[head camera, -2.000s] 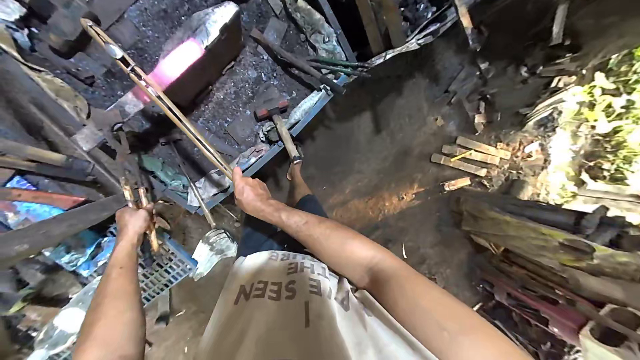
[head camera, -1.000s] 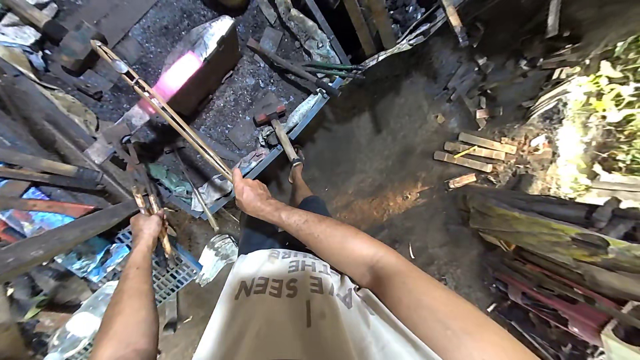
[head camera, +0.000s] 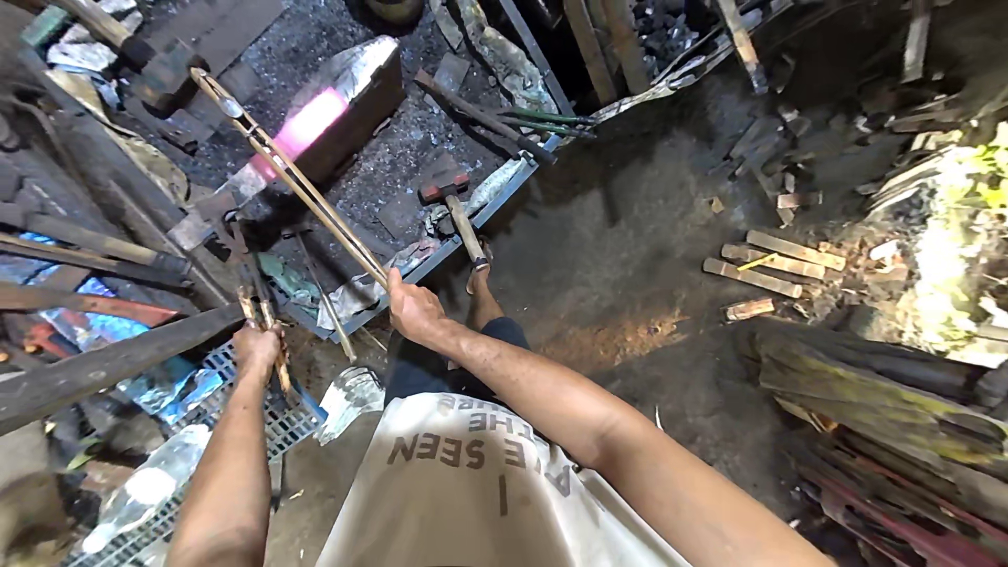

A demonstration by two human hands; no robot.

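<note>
My left hand (head camera: 258, 346) is closed around the wood-covered handles of metal tongs (head camera: 240, 256). Their jaws meet a flat metal bar (head camera: 193, 228), whose glowing pink part (head camera: 311, 126) lies along the top of a dark metal block (head camera: 354, 118). My right hand (head camera: 416, 311) grips a long, split, bamboo-like shaft (head camera: 315, 201) that slants up and left across the bar. The shaft's far end is beside a heavy hammer head (head camera: 169, 75), which has its own wooden handle (head camera: 98, 24); whether shaft and head are joined, I cannot tell.
A smaller hammer (head camera: 465, 224) rests over the metal edge (head camera: 480, 224) of the debris-strewn work bed, near my foot. A thin rod (head camera: 327, 299) leans there too. A plastic crate (head camera: 291, 425) and clear bottle (head camera: 150, 484) are lower left. Wood pieces (head camera: 776, 264) lie on the ground at right.
My left hand and the tongs have shifted somewhat right in view. The heavy hammer head is also farther right and lower than two seconds ago. Both hands keep their holds.
</note>
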